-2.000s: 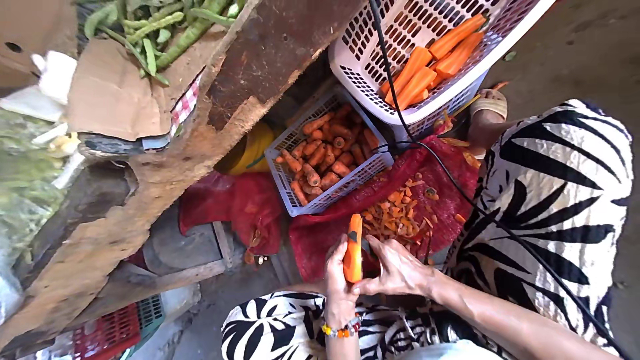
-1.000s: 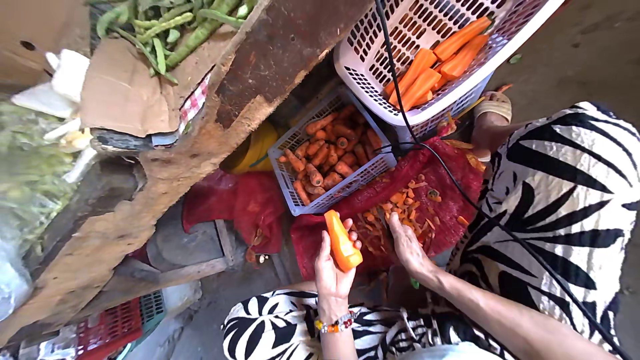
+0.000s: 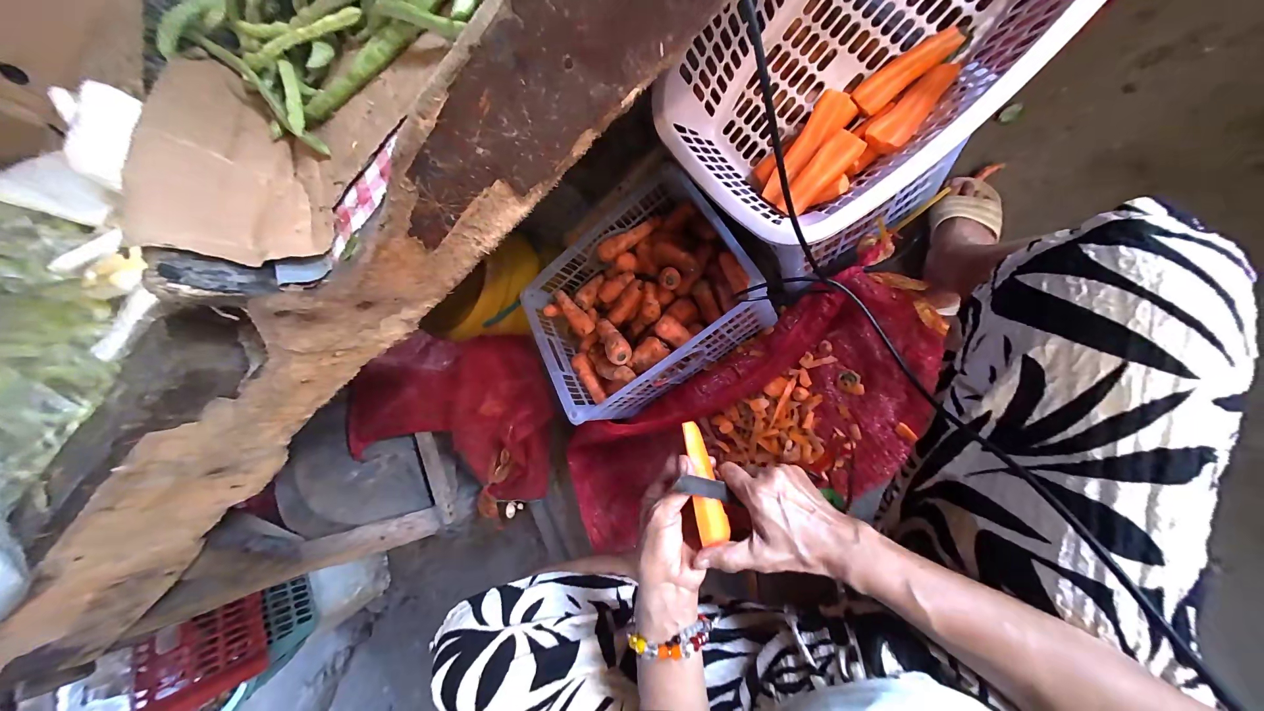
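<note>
A peeled carrot stands roughly upright in my left hand, whose fingers wrap its left side. Across the carrot lies the dark blade of a knife or peeler; my right hand grips this tool, its handle hidden by the fingers, and the right thumb is near the carrot's lower end. Just beyond my hands, orange peelings and trimmings lie on a red mesh sack. Unpeeled carrots fill a bluish plastic crate. Peeled carrots lie in a pale pink plastic basket.
A black cable runs down past the basket and over my patterned trousers. A rough wooden table edge crosses the left side, with green bean pods and cardboard on top. Red and green crates stand at lower left.
One second ago my right hand was apart from the carrot, over the peelings. Now it is back at the carrot, with the blade across it. My left hand has kept hold of the carrot.
</note>
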